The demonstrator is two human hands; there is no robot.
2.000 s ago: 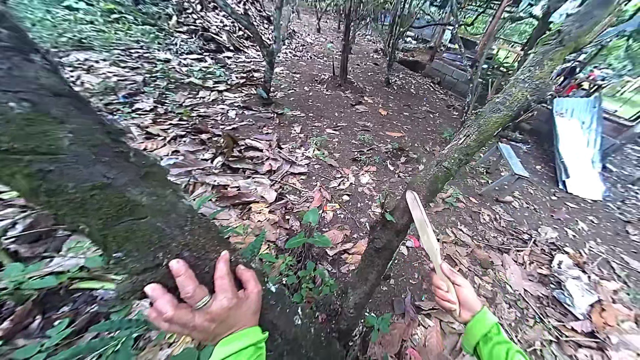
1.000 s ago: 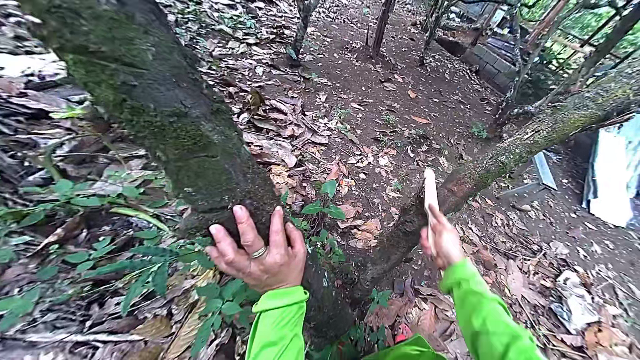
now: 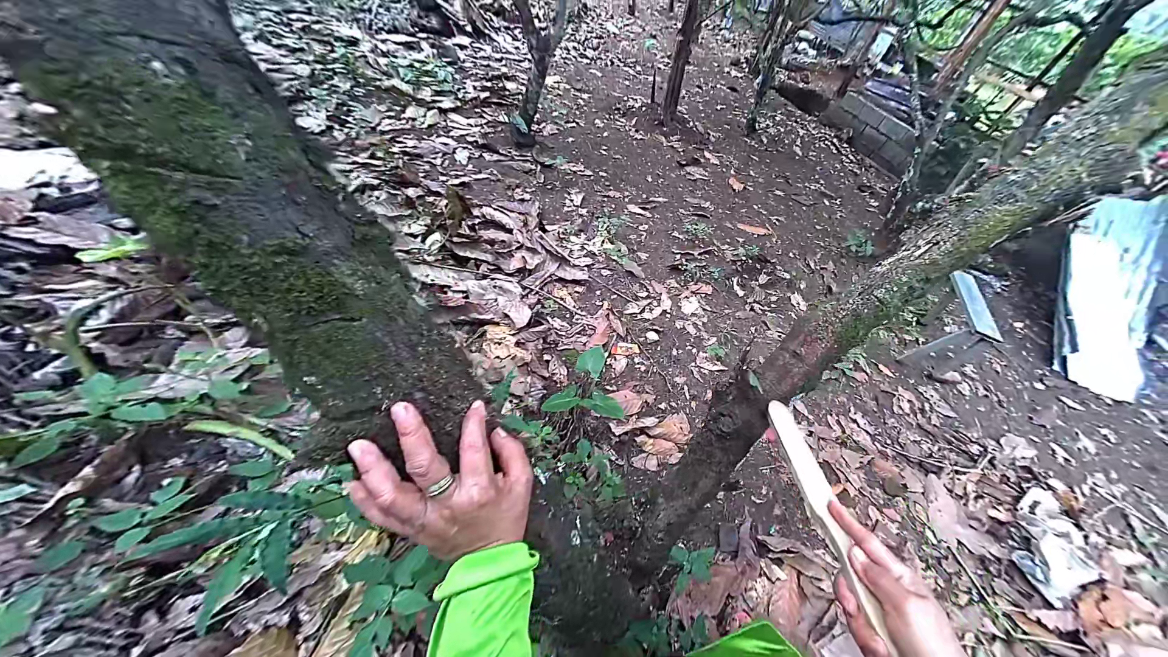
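Note:
My left hand (image 3: 447,484), with a ring on one finger and a bright green sleeve, rests with spread fingers against the base of a thick mossy tree trunk (image 3: 301,265). At the lower right, my right hand (image 3: 890,584) grips a long, flat, pale wooden stick (image 3: 808,465). The stick's rounded tip is beside a thinner trunk (image 3: 812,342) that leans to the upper right; whether it touches the bark I cannot tell. Both trunks meet low down, between my hands.
Small green plants (image 3: 584,401) grow between the trunks, more at the left. Dry leaves cover much of the soil. Slim trees (image 3: 683,64) stand farther off. At right are a metal sheet (image 3: 1109,292), a grey angled piece (image 3: 976,306) and white litter (image 3: 1049,538); a block wall (image 3: 871,128) stands behind.
The stick, upright beside the thinner trunk one second ago, now slants to the upper left, and my right hand is lower. My left hand stays at the mossy trunk's base.

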